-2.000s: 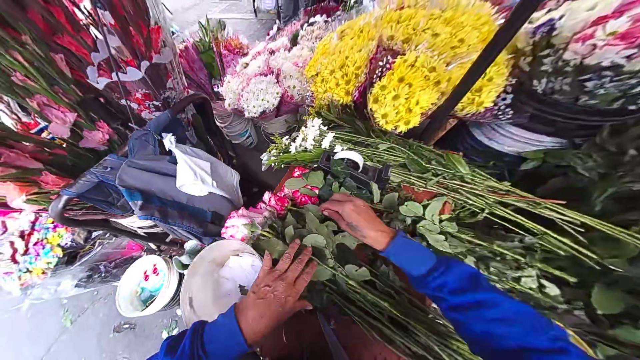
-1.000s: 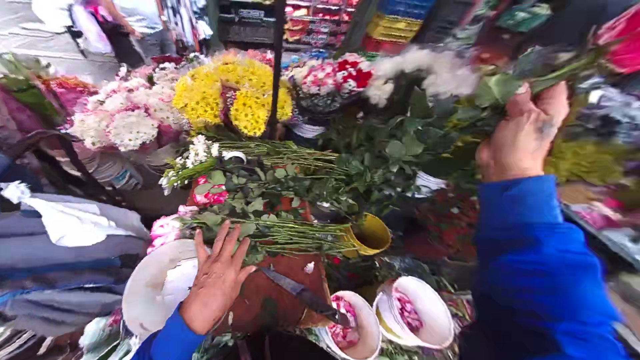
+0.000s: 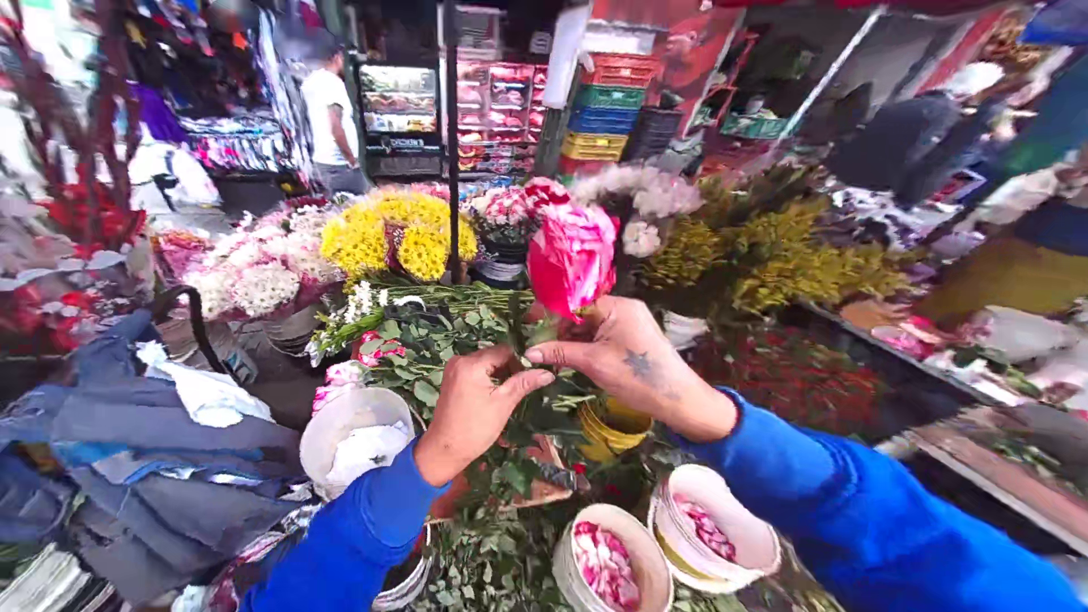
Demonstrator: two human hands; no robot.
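Note:
A pink and white rose (image 3: 571, 259) stands upright in front of me, its stem between my hands. My right hand (image 3: 616, 361) grips the rose just under its bloom. My left hand (image 3: 476, 399) pinches the stem or leaves slightly lower, thumb close to my right thumb. Behind and below my hands lie cut green stems with leaves (image 3: 450, 331). Smaller pink roses (image 3: 338, 378) lie to the left, beside a white bucket (image 3: 319, 433) with white material in it. Two white buckets (image 3: 654, 561) (image 3: 769, 552) below hold pink petals.
A yellow bucket (image 3: 603, 429) stands behind my right wrist. Yellow daisies (image 3: 425, 246) and white flowers (image 3: 263, 285) stand beyond the stems, near a dark pole (image 3: 453, 127). Dark cloth (image 3: 161, 459) lies at the left. A person (image 3: 330, 119) stands in the background, near stacked crates (image 3: 599, 110).
My right hand has come from the far right to the middle with the rose. My left hand has risen from beside the stems to meet it. The view has tilted up.

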